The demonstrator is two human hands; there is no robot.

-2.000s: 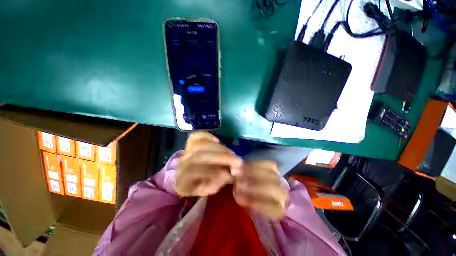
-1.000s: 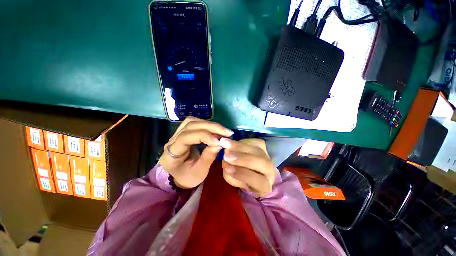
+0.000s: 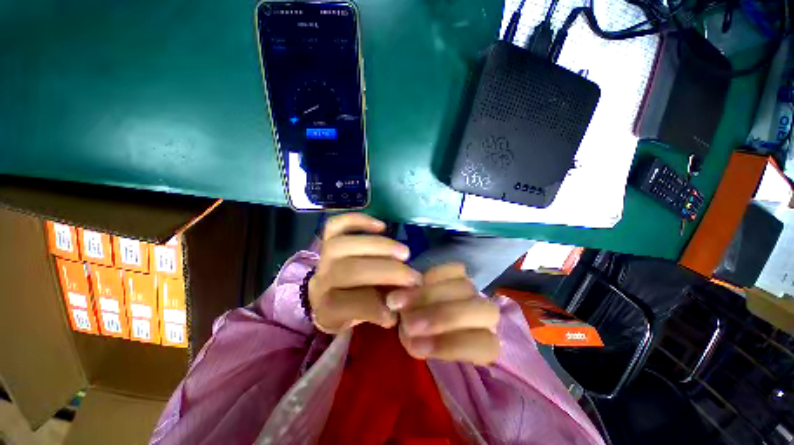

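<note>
My left hand (image 3: pixel 361 274) and my right hand (image 3: pixel 448 315) are together in front of my chest, just below the bench edge. Their fingertips meet with fingers curled; whether anything small is between them is hidden. A smartphone (image 3: pixel 315 104) with a dark app screen and blue button lies face up on the green mat (image 3: pixel 131 104), just beyond my left hand. A black set-top box (image 3: pixel 527 126) lies on a white sheet (image 3: pixel 601 195) to the right, with thin black cables (image 3: pixel 541 36) plugged into its far edge.
A second black box (image 3: pixel 688 91) and a remote control (image 3: pixel 670 189) are at the right. An open retail box (image 3: pixel 727 213) is at the far right. An open carton (image 3: pixel 113 369) with orange retail boxes (image 3: pixel 109 300) stands at lower left. Chairs (image 3: pixel 609 335) are below the bench at right.
Since a second ago, my hands have moved slightly lower and right and closed together. The small white piece seen between my fingertips no longer shows. Phone and boxes lie unmoved.
</note>
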